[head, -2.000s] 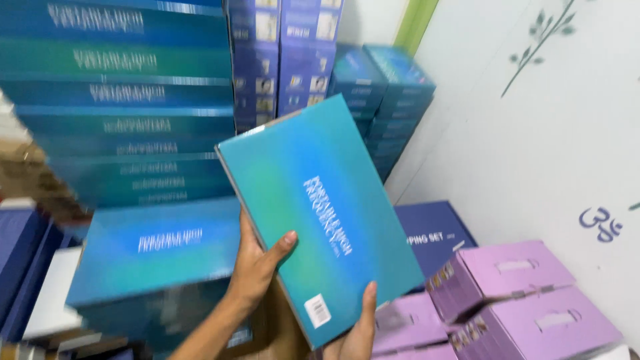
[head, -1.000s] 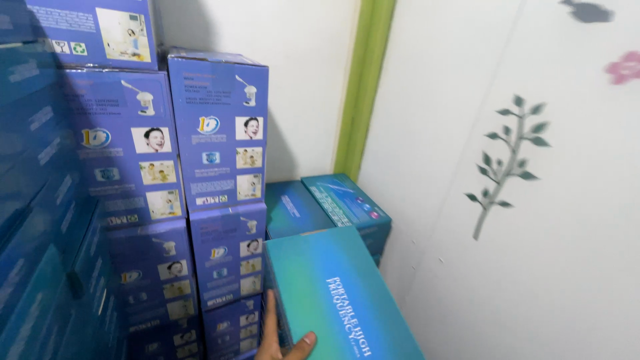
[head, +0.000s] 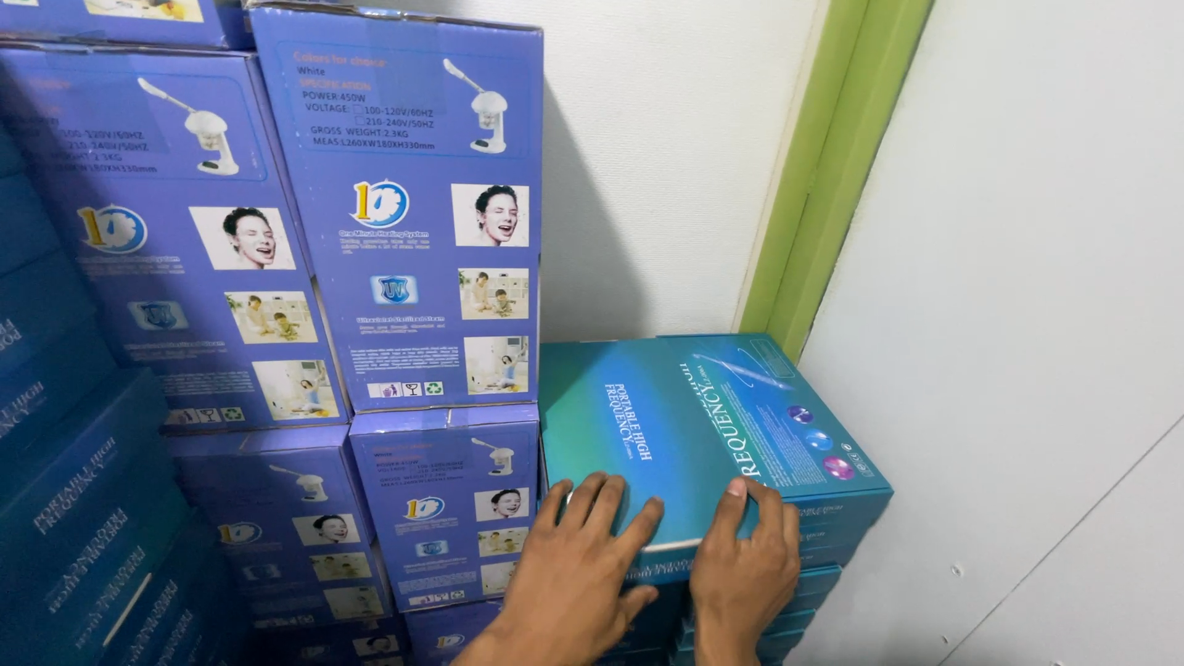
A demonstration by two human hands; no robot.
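A blue-green cardboard box [head: 615,416] lies flat on a stack in the corner, beside a similar box [head: 786,416] with pictures on its lid. My left hand [head: 592,555] rests with spread fingers on the near edge of the first box. At the near right part of that box, my right hand [head: 747,564] touches the edge with bent fingers, close to where the two boxes meet. Neither hand is closed around a box; the underside of the first box is hidden.
Tall stacks of purple boxes [head: 398,222] with printed pictures stand directly left. More blue-green boxes [head: 83,462] are piled at the far left. A white wall [head: 1017,277] and a green corner post [head: 819,176] bound the right and back.
The blue-green box was held up in my hands two seconds ago; it now lies on the corner stack beside the other box. The view has moved toward the corner.
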